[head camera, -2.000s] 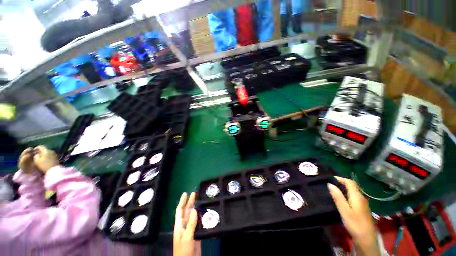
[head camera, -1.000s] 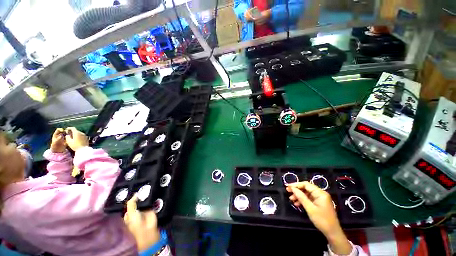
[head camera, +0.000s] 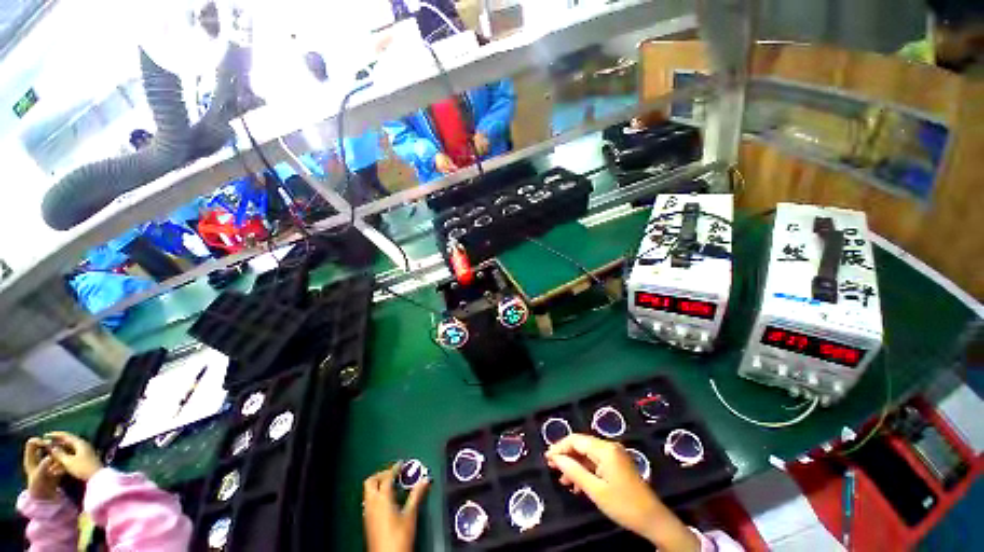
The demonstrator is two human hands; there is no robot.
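Observation:
The black compartment tray (head camera: 588, 530) lies before me, with silver-rimmed round units in its two rows of pockets. My right hand (head camera: 604, 480) is over its middle, thumb and fingers together at the lower rim of a top-row unit (head camera: 556, 430); whether they grip it I cannot tell. The hand covers part of the lower row. My left hand (head camera: 393, 509) is left of the tray, its fingertips closed around a pale-faced round unit (head camera: 411, 472) at mat level. Two units with green-lit faces sit on the front of the black fixture (head camera: 491, 350) with its red handle.
Two white power supplies (head camera: 815, 291) with red digits stand at right. A red box (head camera: 863, 485) is at lower right. A partly filled tray (head camera: 250, 464), dark trays and a paper sheet (head camera: 178, 399) lie left. Another worker's hands (head camera: 59, 458) are far left; a person in blue stands opposite.
My left hand has left the neighbouring tray and come to the loose unit on the mat. My right hand stays over the tray's middle. The view has shifted.

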